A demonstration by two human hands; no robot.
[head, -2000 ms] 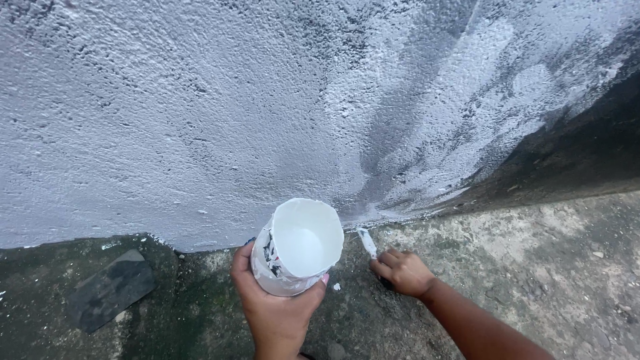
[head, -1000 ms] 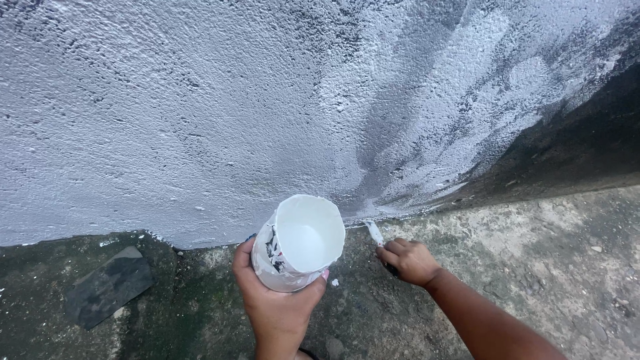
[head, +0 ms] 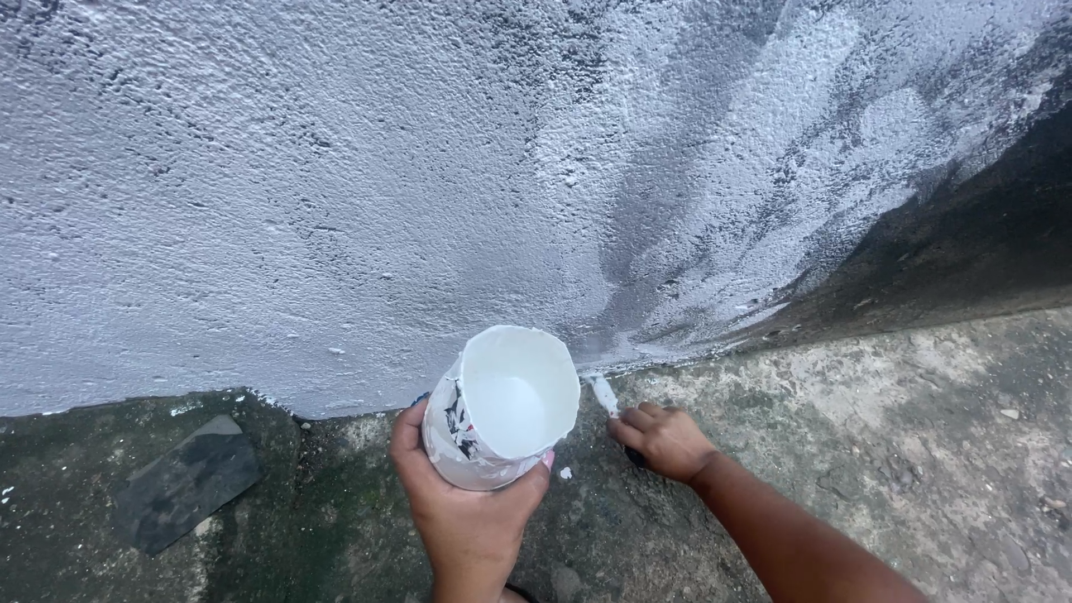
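My left hand [head: 469, 511] grips a paint-smeared container [head: 502, 410] from below and the side; its mouth tilts toward me and white paint shows inside. To its right, my right hand [head: 666, 440] is closed around the dark handle of a paintbrush [head: 605, 395], whose white-coated end lies at the foot of a rough plastered wall [head: 377, 209]. White paint covers much of the wall, thinner and streaked with grey toward the right. The brush's bristles are too small to make out clearly.
A dark flat slab of stone [head: 191, 481] lies on the mossy concrete ground [head: 879, 469] at the left. At the right, the low part of the wall is a dark, unpainted surface [head: 946, 243]. A small white paint spot [head: 566, 473] marks the ground between my hands.
My right hand and the brush shifted slightly right along the wall's foot, then back a little left. My left hand keeps the container in about the same place.
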